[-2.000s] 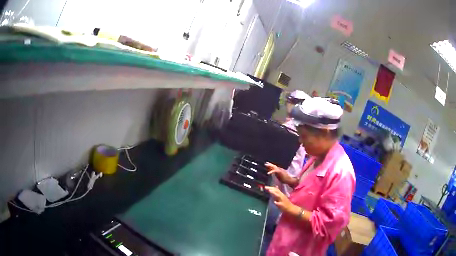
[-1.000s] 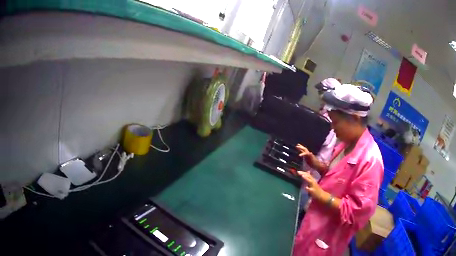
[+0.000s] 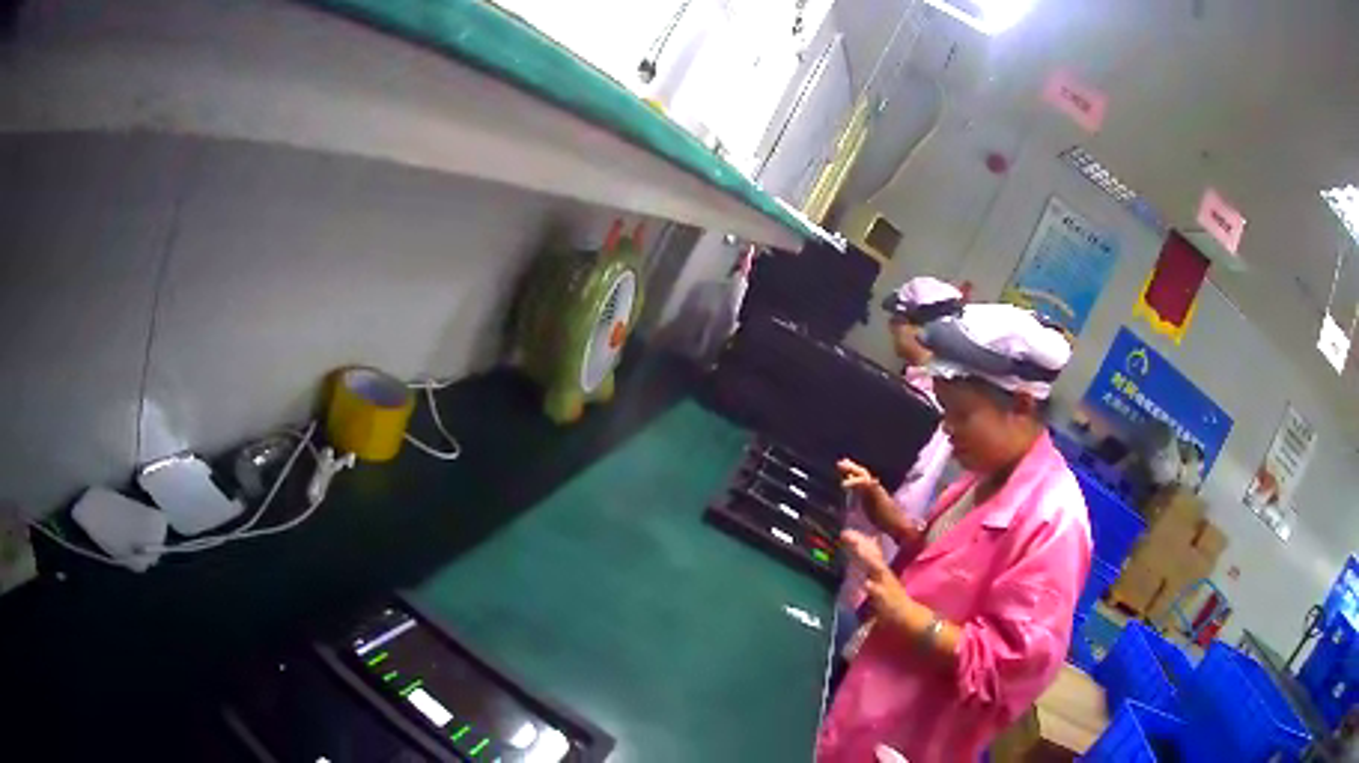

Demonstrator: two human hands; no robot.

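A smartphone [image 3: 428, 704] with a lit black screen, green marks and a small white box lies in a black phone tray [image 3: 568, 710] at the bottom left of the view. Light glares on the phone's right end. Another dark slot of the tray shows to its left, cut off by the bottom edge. Neither of my hands is in the picture.
A person in pink [image 3: 976, 596] works at a second phone tray [image 3: 724, 511] further along the green mat [image 3: 596, 596]. By the wall are white adapters [image 3: 189, 494], yellow tape [image 3: 368, 413] and a green fan [image 3: 584, 328]. A green-edged shelf [image 3: 596, 90] hangs above. Blue bins [image 3: 1140, 651] stand right.
The view has shifted, first right and then slightly back, and the near phone and tray show more fully than two seconds ago. The other person's hands remain over the far tray.
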